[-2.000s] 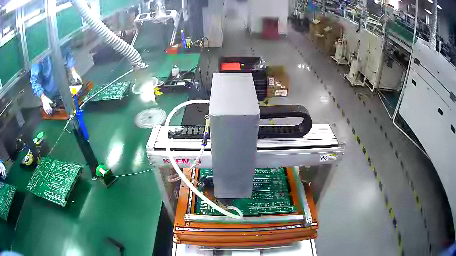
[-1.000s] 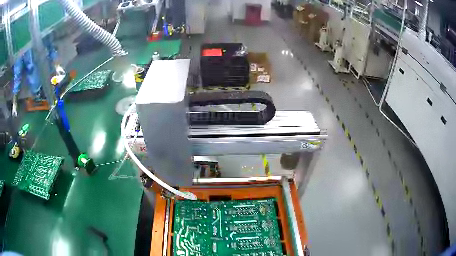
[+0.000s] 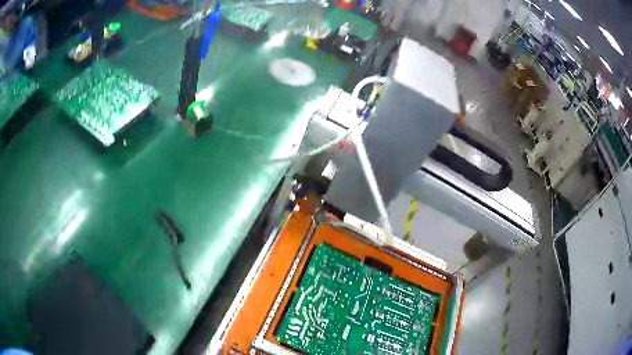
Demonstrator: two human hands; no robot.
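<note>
A green printed circuit board, solder side up, lies in an orange board carrier with metal strips at the bottom centre. The grey box head of the gantry machine stands just behind the carrier, with a thin white tube hanging from it. Neither of my hands is in view. Small blue patches at the bottom corners are too cut off to identify.
The green bench at left bears another circuit board, a dark post with a blue upper part, a pale round disc, a thin dark cord and a dark slab. The aisle and white machines are at right.
The view has turned and tilted, showing more of the bench. The machine head first shifted left along its beam, and the carrier with its board came forward, out from under the beam.
</note>
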